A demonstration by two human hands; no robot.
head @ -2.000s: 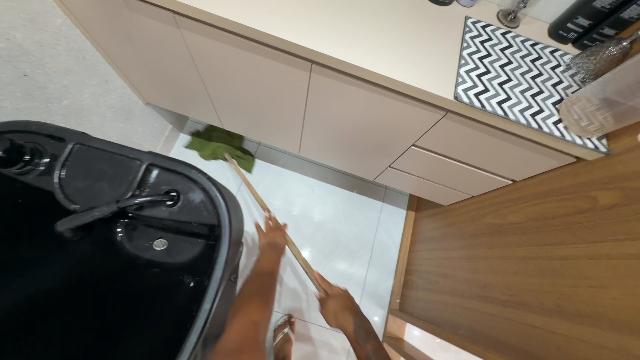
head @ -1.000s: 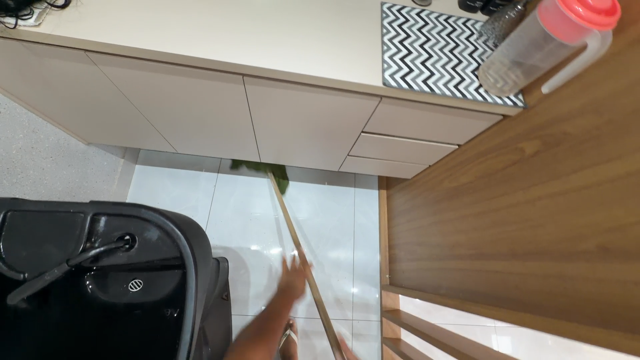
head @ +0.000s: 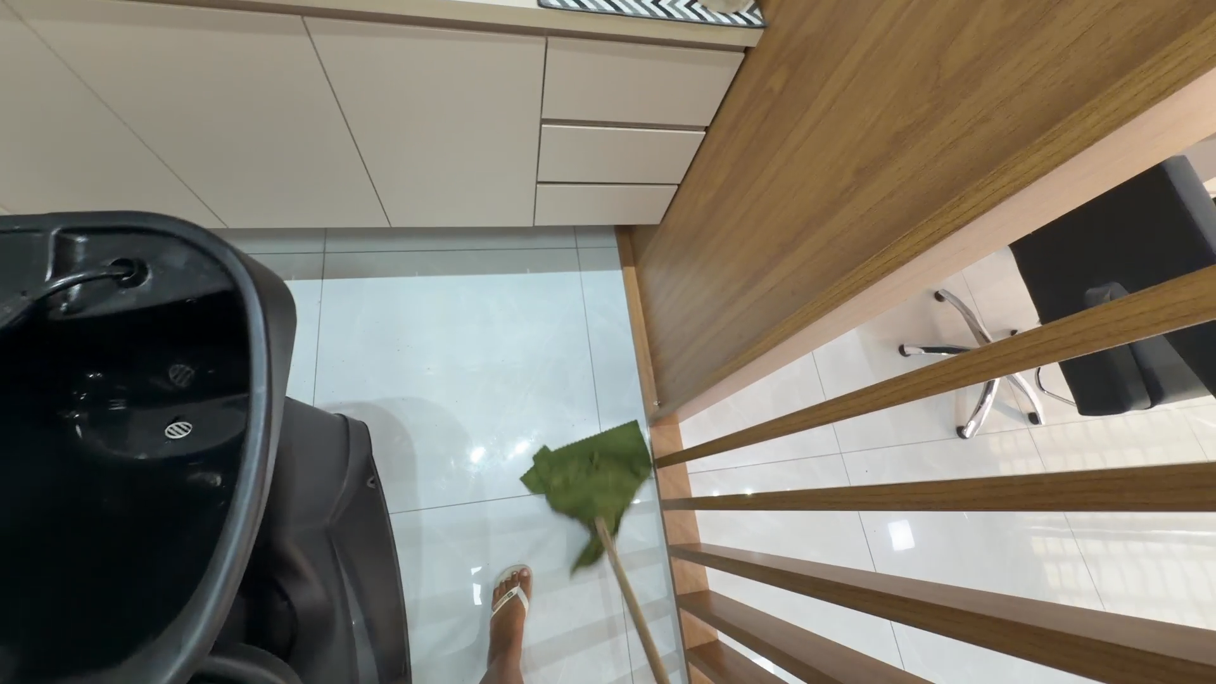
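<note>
A green cloth (head: 597,472) lies on the white tiled floor (head: 456,351), draped over the far end of a wooden pole (head: 631,602). Its right corner reaches the base of the wooden slatted partition. The pole runs down past the bottom edge of the view, so its near end is hidden. Neither my left hand nor my right hand shows in this frame. To the left of the pole, a foot in a white flip-flop (head: 510,598) stands on the tiles.
A black wash basin (head: 271,380) with a hose fills the left side. Beige cabinets with drawers (head: 617,152) run along the top. Wooden slats (head: 912,486) and a wood panel (head: 817,171) bound the right. Beyond them stands a black swivel chair (head: 1121,285).
The green cloth and pole have come away from the foot of the cabinets to the partition's base. Both hands have left the frame. The view has swung right and down.
</note>
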